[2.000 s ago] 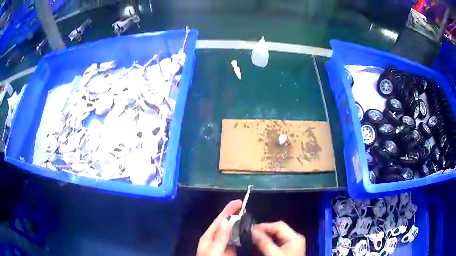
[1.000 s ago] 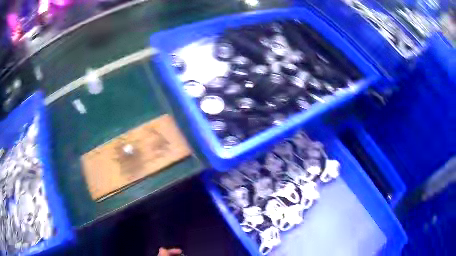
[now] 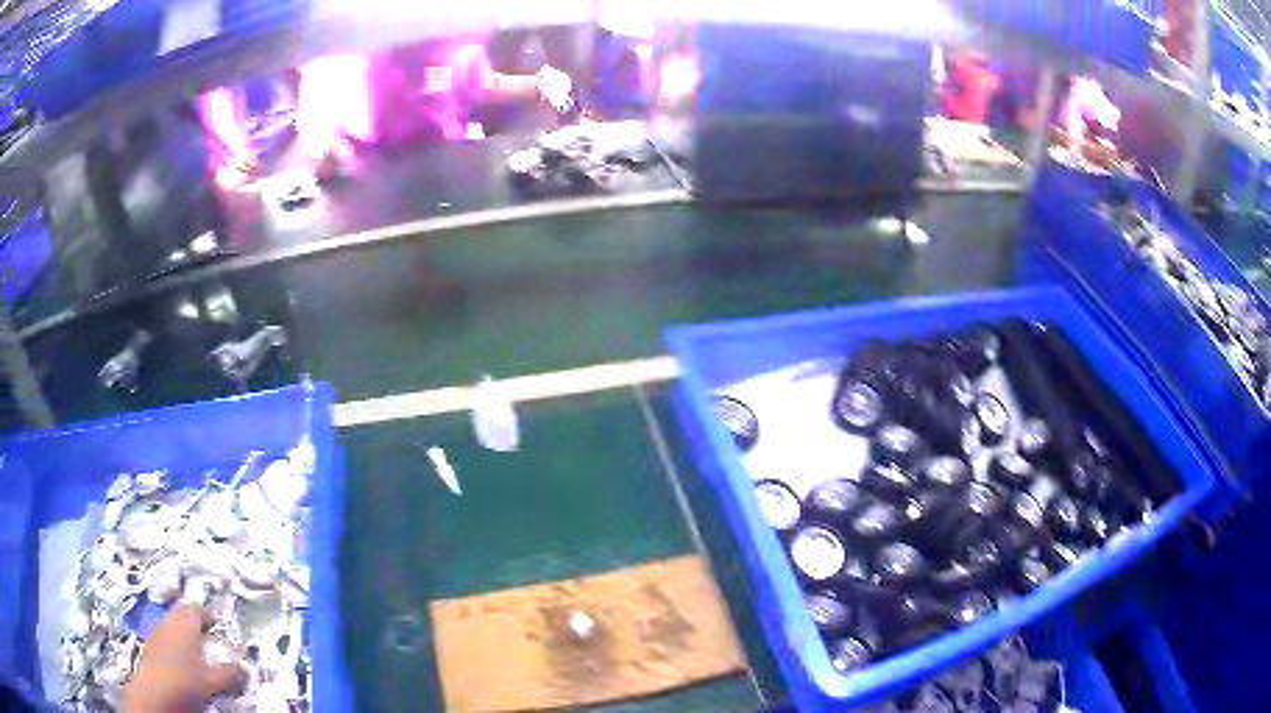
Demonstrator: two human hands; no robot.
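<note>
My left hand [image 3: 179,671] reaches into the left blue tray [image 3: 324,515], over the heap of white plastic parts [image 3: 174,550]; its fingertips are at the parts, and a firm hold cannot be told. My right hand is not in view. The right blue tray [image 3: 725,488] holds many black-tyred wheels [image 3: 861,404] with silvery hubs on a white liner. A stained cardboard pad [image 3: 509,648] lies between the trays, with a small white piece [image 3: 581,624] on it.
A squeeze bottle [image 3: 495,418] and a small white nozzle-like piece [image 3: 443,469] stand behind the pad. Sub-assemblies [image 3: 997,685] show below the right tray. White frame shapes [image 3: 251,351] are on the belt. A person's hand [image 3: 555,88] shows across the line.
The view swung right, then back left and up. My left hand, earlier holding a white part with a wheel together with my right, is now in the left tray. My right hand has left view.
</note>
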